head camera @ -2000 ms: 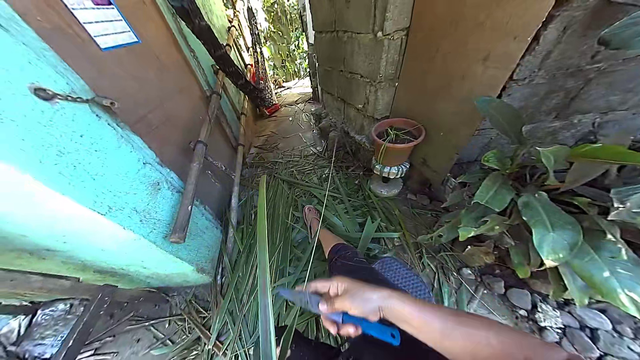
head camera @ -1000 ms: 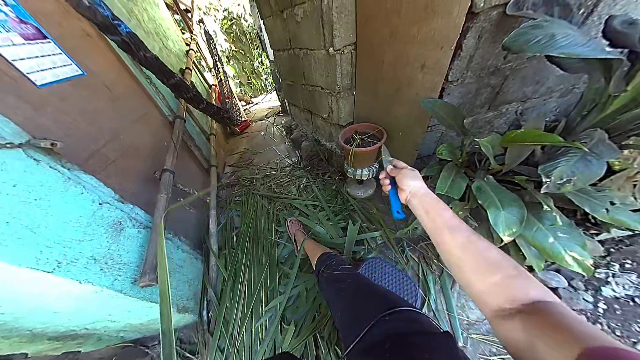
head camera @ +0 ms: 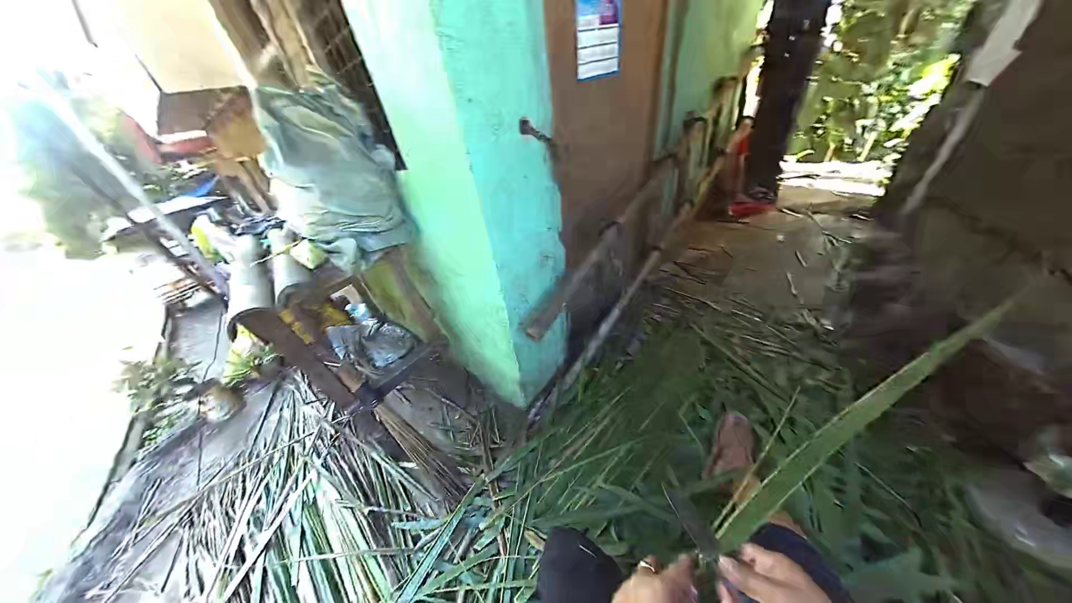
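Observation:
Low in the view, my left hand (head camera: pixel 657 582), with a ring on one finger, is close beside my right hand (head camera: pixel 770 574). A long green leaf strip (head camera: pixel 846 427) slants up and right from between them, its lower end at my fingertips. The dark blade of a knife (head camera: pixel 691 519) points up and left and meets the strip at its base. The knife's handle is hidden; it appears to be in my right hand, with the strip in my left. Cut green leaves (head camera: pixel 603 461) cover the ground around my sandalled foot (head camera: pixel 733 444).
A pile of long leaf strips (head camera: pixel 310 511) lies at the lower left. Bamboo poles (head camera: pixel 586 268) lean along the turquoise wall (head camera: pixel 502 201). A cluttered wooden bench (head camera: pixel 310 289) stands left of it. A dark rough wall (head camera: pixel 988 218) borders the path (head camera: pixel 770 251) on the right.
The view has swung left. My right hand, stretched out with the blue-handled knife a second ago, is now drawn in next to my left hand, which was out of view.

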